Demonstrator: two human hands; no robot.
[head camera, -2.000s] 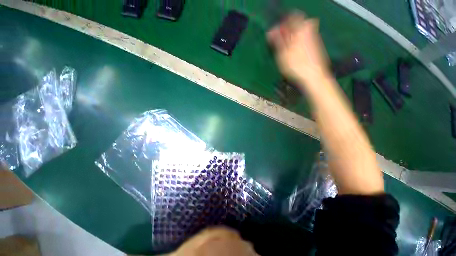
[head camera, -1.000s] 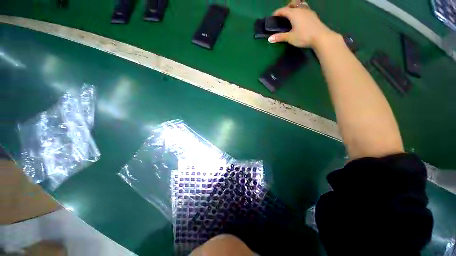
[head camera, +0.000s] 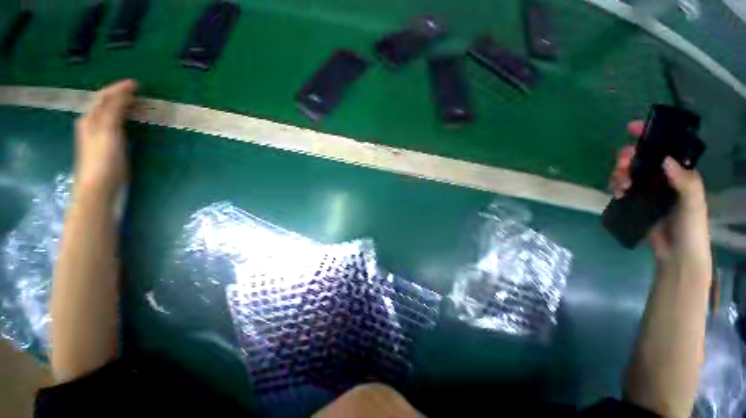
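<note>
My right hand grips black phones at the right, above the pale rail; they look like more than one, overlapping. My left hand is blurred, stretched out over the rail at the left, with nothing visible in it. Several black phones lie spaced out on the green surface beyond the rail. A lens sheet with rows of tiny dark squares lies in front of me, over a shiny clear plastic bag.
The pale rail crosses the view between the two green surfaces. A crinkled clear bag with dark squares lies right of the sheet. Another clear bag lies at the left, partly behind my left forearm. Crumpled clear plastic lies at the far right.
My right hand has moved right and nearer, with black phones in its grip. My left arm has come into view at the left. The view has shifted.
</note>
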